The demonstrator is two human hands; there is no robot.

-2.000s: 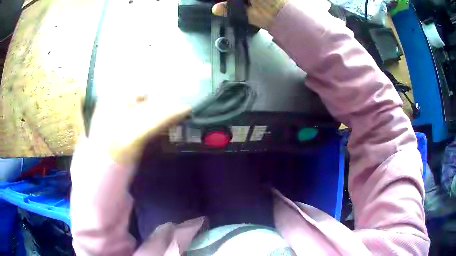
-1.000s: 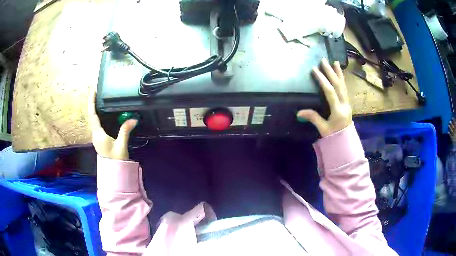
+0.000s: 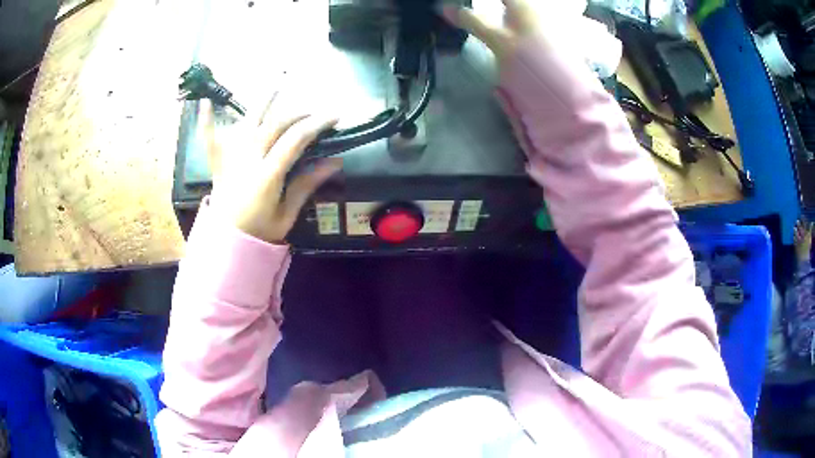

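Observation:
A black corded appliance (image 3: 416, 25) is at the dark fixture (image 3: 350, 22) at the top of the frame, partly cut off by the edge. Its coiled black power cord (image 3: 362, 134) runs toward me over the grey machine top. The mains plug (image 3: 198, 82) lies at the left. My left hand (image 3: 273, 170) is closed around the cord bundle near the machine's front left. My right hand (image 3: 493, 25) is at the fixture's right side, blurred and partly cut off by the top edge. Its fingertips are beside the appliance; its grip is unclear.
The machine front has a red button (image 3: 397, 222) in the centre and a green button (image 3: 544, 217) at the right, partly behind my right sleeve. A black adapter (image 3: 684, 72) and cables lie right. Blue bins (image 3: 755, 295) stand at both sides. Another person's hand shows far right.
Both hands have left the machine's front corners. My left hand has moved inward and taken the cord bundle. My right hand has moved up to the fixture.

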